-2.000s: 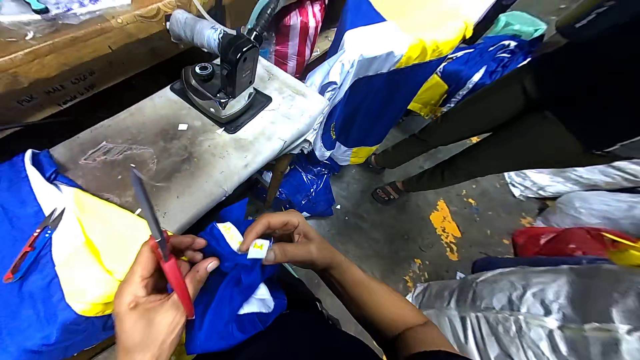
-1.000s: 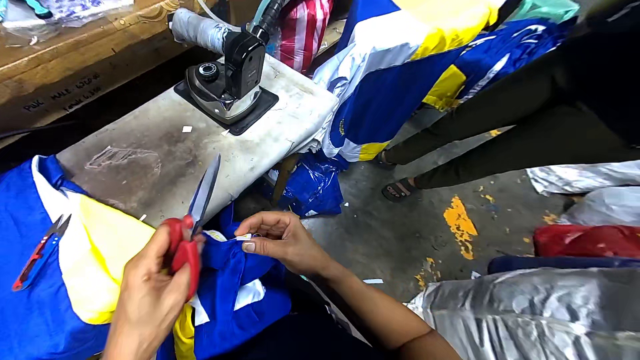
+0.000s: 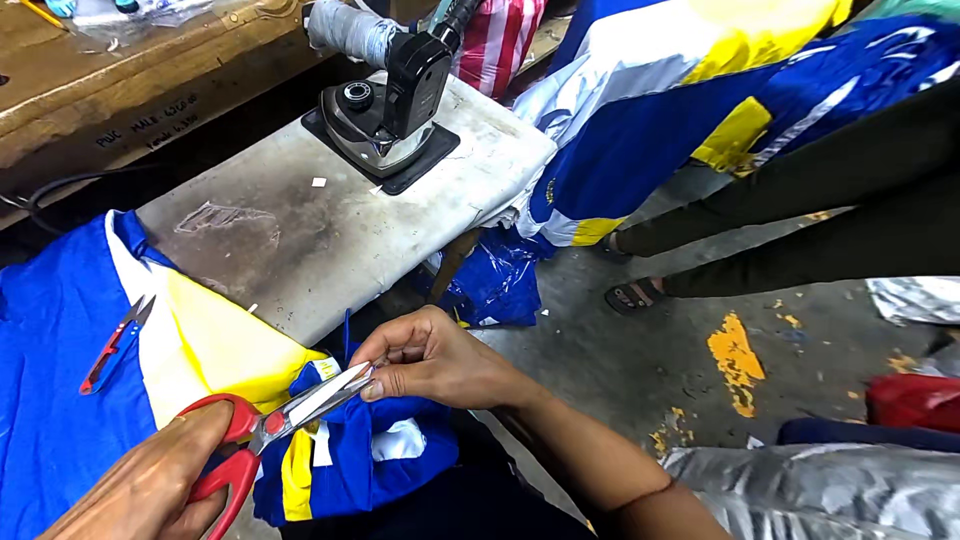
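My left hand (image 3: 161,476) holds red-handled scissors (image 3: 274,422) by the finger loops, with the blades pointing up and right. The blade tips reach the fingertips of my right hand (image 3: 420,360), which pinches a small piece there; what it is cannot be made out. Beneath the blades, a bunched blue garment with white and yellow parts (image 3: 405,480) lies over my lap. Thread snips with a red and blue handle (image 3: 116,349) rest on the blue, white and yellow fabric (image 3: 52,360) at the left.
A steam iron (image 3: 382,127) stands on a dark rest on the stained ironing board (image 3: 450,202), near a grey thread cone (image 3: 352,34). More blue, white and yellow fabric (image 3: 622,150) hangs behind. A person in dark trousers (image 3: 795,187) stands at the right, beyond silvery wrapped bundles (image 3: 825,487).
The scissors have swung from pointing upward to slanting right, their tips now at my right fingertips. Two seconds ago they looked closed in my left palm, and my right hand held a white label.
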